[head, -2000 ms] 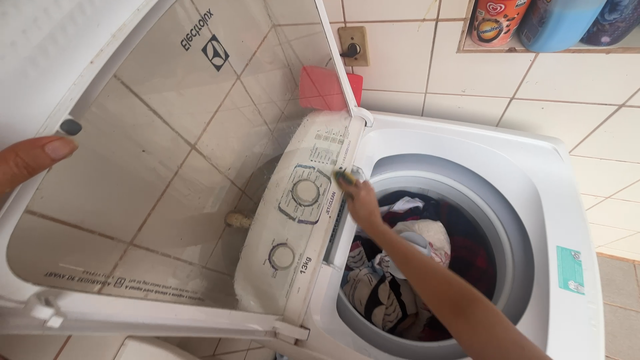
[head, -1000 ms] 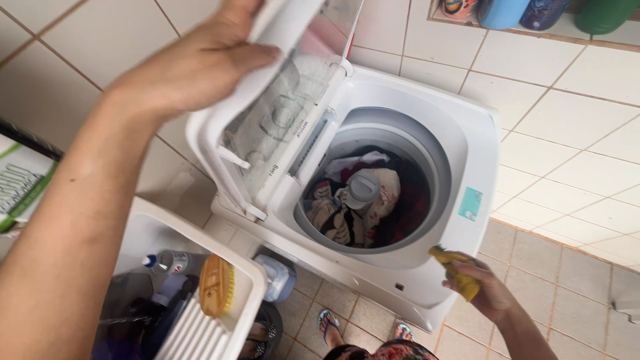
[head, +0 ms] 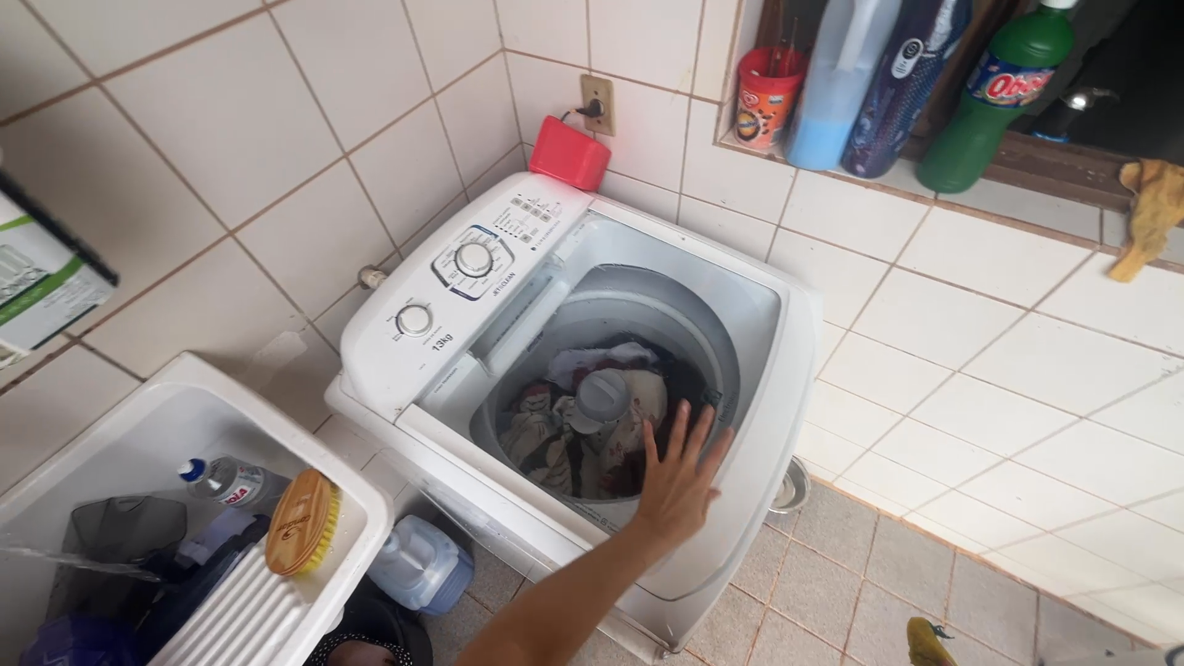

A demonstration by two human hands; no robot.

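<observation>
My left hand [head: 680, 472] is spread palm down at the front of the top-loading washing machine's lowered see-through lid [head: 749, 370], holding nothing. Beneath the clear panel, wet-looking clothes [head: 546, 444] lie in the drum around the grey agitator [head: 601, 398]. The control panel [head: 444, 287] with two round knobs is uncovered behind the lid. At the bottom right edge, part of a yellow cloth [head: 928, 643] shows; what supports it is out of view. My right hand is not visible.
A white laundry sink [head: 370, 490] at left holds a wooden scrub brush [head: 303, 523] and a plastic bottle [head: 231, 483]. A blue jug [head: 421, 564] stands between sink and washer. Bottles [head: 999, 92] and a red cup [head: 768, 97] line the ledge; a yellow cloth [head: 1147, 222] hangs there.
The raised washer lid has come down over the drum. My left hand, which gripped its edge, now lies spread at its front. My right hand, seen earlier with a yellow cloth, has left view.
</observation>
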